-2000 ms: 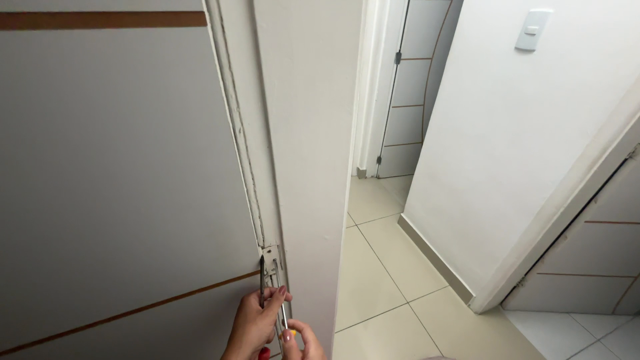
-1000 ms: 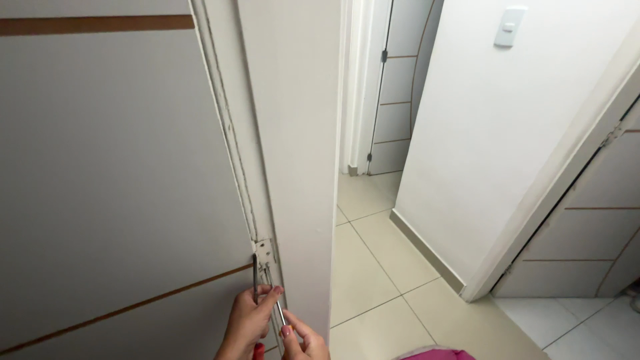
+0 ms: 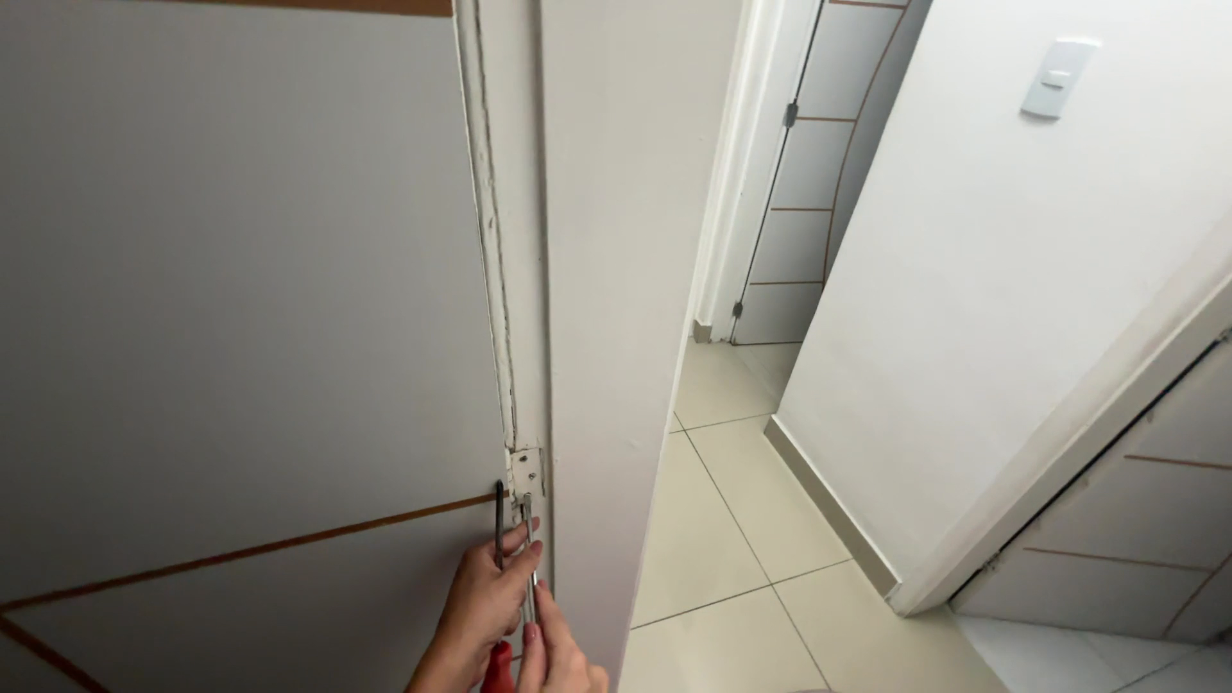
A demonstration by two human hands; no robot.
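Observation:
A hinge plate [image 3: 526,472] with screws is set in the white door frame, at the edge of the grey door [image 3: 250,289]. Just below it, my left hand [image 3: 489,592] holds a dark-shafted tool with a red handle [image 3: 499,667], and its fingertips touch a metal screwdriver shaft [image 3: 531,577]. That shaft points up at the lower part of the hinge. Its lower end is in my right hand [image 3: 560,645], whose fingers hide the handle. The dark shaft's tip [image 3: 500,488] stands beside the door's edge, left of the hinge.
The white door frame [image 3: 616,289] rises right of the hinge. Beyond it lie a tiled floor [image 3: 731,539] and a white wall with a light switch [image 3: 1059,79]. Another door [image 3: 804,183] stands at the back, and one more door [image 3: 1116,529] at the right.
Both hands stay at the hinge with their tools. A pink thing at the bottom edge one second ago is now almost out of view. The view has shifted slightly.

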